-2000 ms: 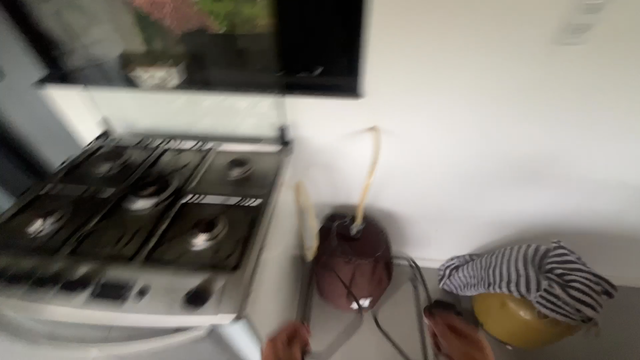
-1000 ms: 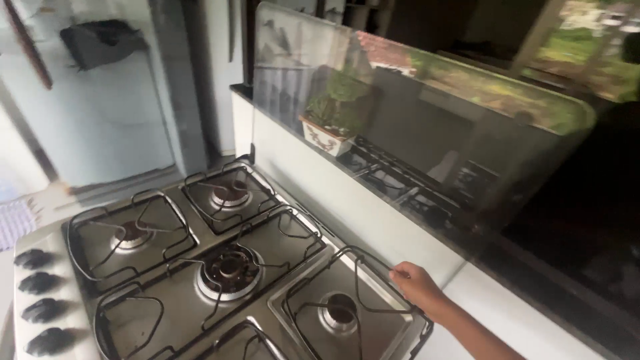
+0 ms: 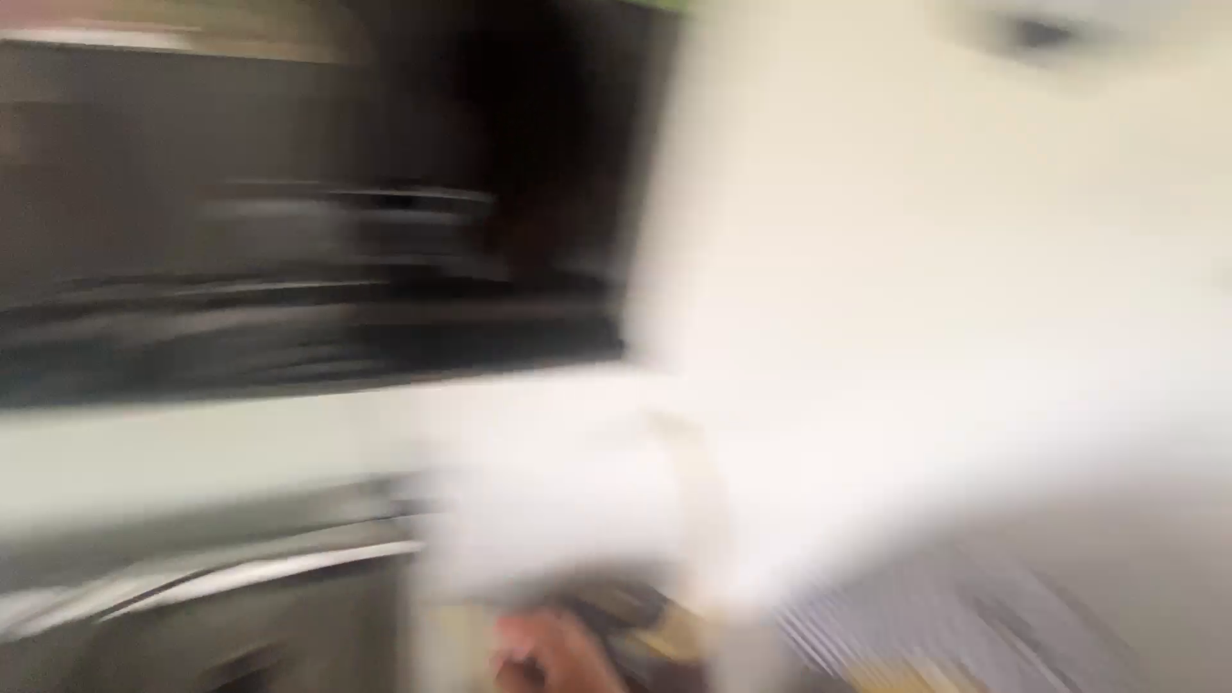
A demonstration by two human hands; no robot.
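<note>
Heavy blur covers the head view. What looks like my right hand (image 3: 553, 654) is at the bottom, left of centre, with its fingers curled toward the left. It appears in front of a dark gas cylinder (image 3: 616, 602); whether it touches or holds anything cannot be made out. A pale yellow hose (image 3: 707, 500) rises behind it. To the left lies part of the gas stove (image 3: 318, 626), nearer to this hand than the striped cloth (image 3: 934, 606) on the right. My left hand is out of the frame.
A dark window opening (image 3: 481, 241) fills the upper left, above a pale wall ledge (image 3: 241, 433). The white wall (image 3: 914, 241) takes up the right side. Part of a yellowish bowl (image 3: 895, 674) shows under the striped cloth.
Two seconds ago both hands were around dark wire rods near the cylinder. One second ago one hand touched the stove's right-hand grate; it is now off it. The view has swung right.
</note>
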